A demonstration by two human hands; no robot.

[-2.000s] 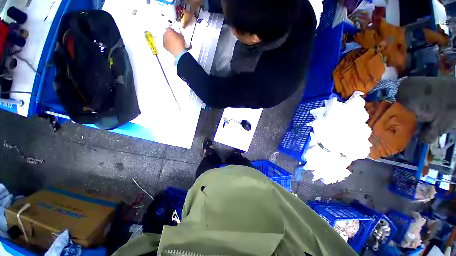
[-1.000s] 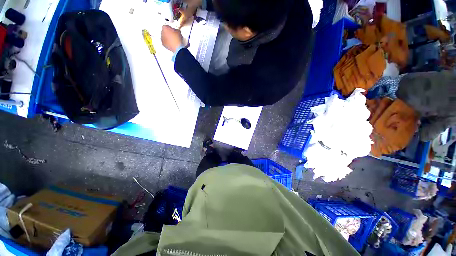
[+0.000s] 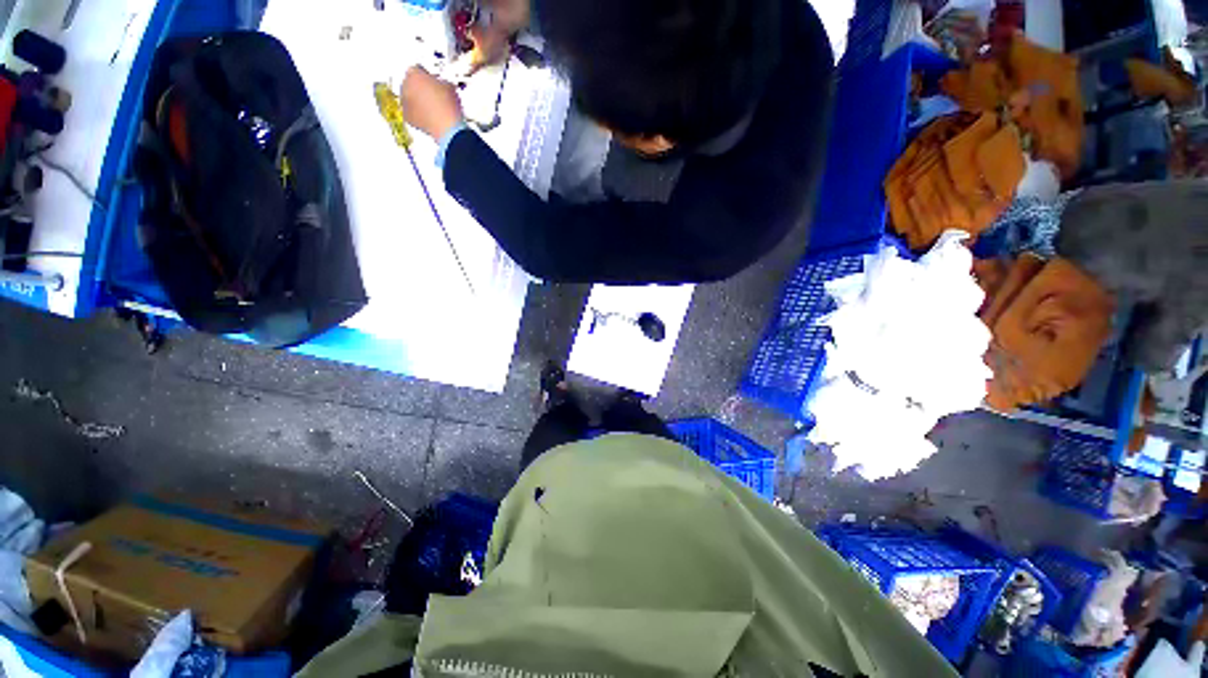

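Note:
Neither of my hands is in the picture; only my green jacket shows at the bottom. A long screwdriver [image 3: 421,182] with a yellow handle lies on the white tabletop [image 3: 411,318]. A black tool bag [image 3: 245,186] lies to its left. A person in a dark jacket [image 3: 636,212] leans over the table from the right. One of that person's hands [image 3: 431,103] is beside the screwdriver handle; the other is near small machine parts at the top edge, too blurred to tell what it holds.
A white cloth heap [image 3: 894,364] and rust-orange garment pieces [image 3: 1047,331] are at the right, by a blue slatted crate [image 3: 792,338]. More blue crates stand at the lower right. A strapped cardboard box [image 3: 172,570] is at the lower left.
The other person's near hand has moved left, towards the screwdriver handle, and that person's head has shifted slightly left and down. The screwdriver and bag look unmoved on the table.

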